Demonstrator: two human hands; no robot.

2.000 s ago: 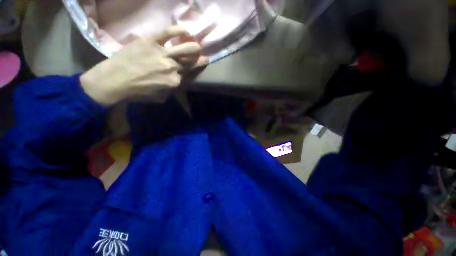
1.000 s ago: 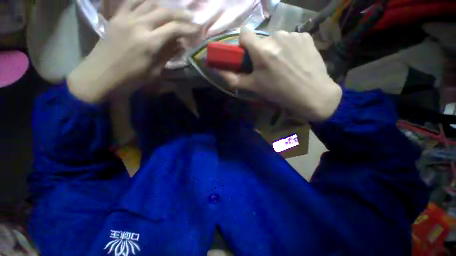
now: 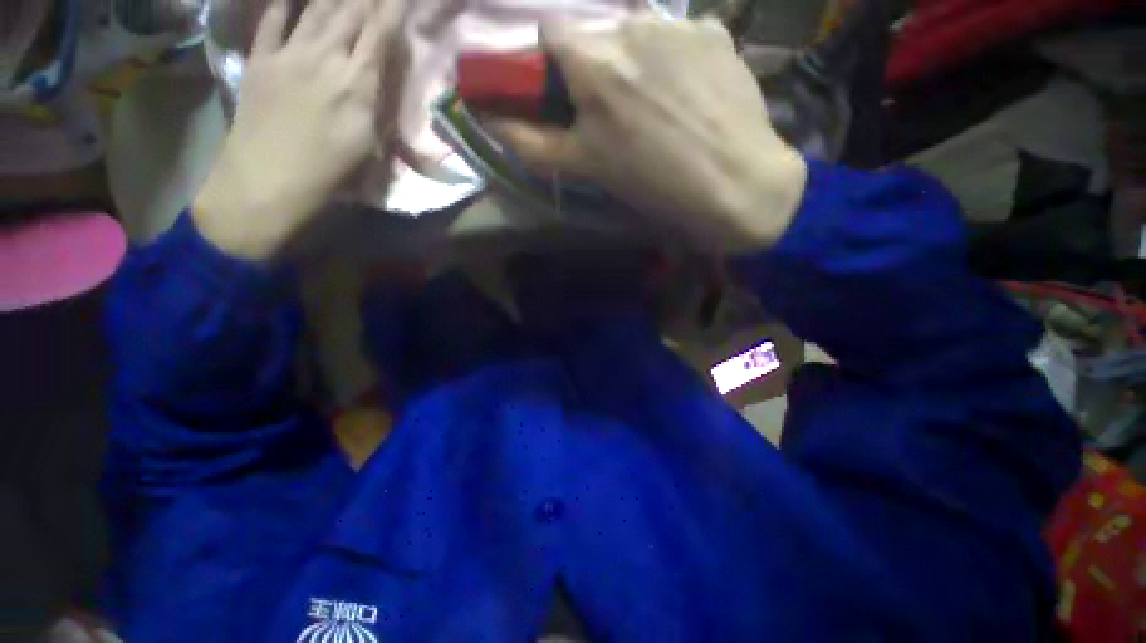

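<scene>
A pale pink cloth with a shiny white edge (image 3: 430, 191) lies at the top of the view, cut off by the frame. My left hand (image 3: 299, 119) lies on its left part with fingers spread, gripping nothing visible. My right hand (image 3: 679, 126) is closed around a tool with a red handle (image 3: 500, 81). The tool's pointed, iron-like base (image 3: 484, 145) rests on or just over the cloth, right of my left hand. My right hand hides most of the base. A beige padded board (image 3: 161, 148) shows at the left and under the cloth's near edge.
A pink rounded shape (image 3: 60, 259) is at the left edge. Red cloth or goods (image 3: 980, 44) lie at the upper right. A brown box with a white label (image 3: 747, 367) is below the board. A red packet (image 3: 1103, 546) is at the lower right.
My right hand came in from the right with the red-handled tool, then moved left and up. My left hand went from pinching the cloth to lying spread on it, further left.
</scene>
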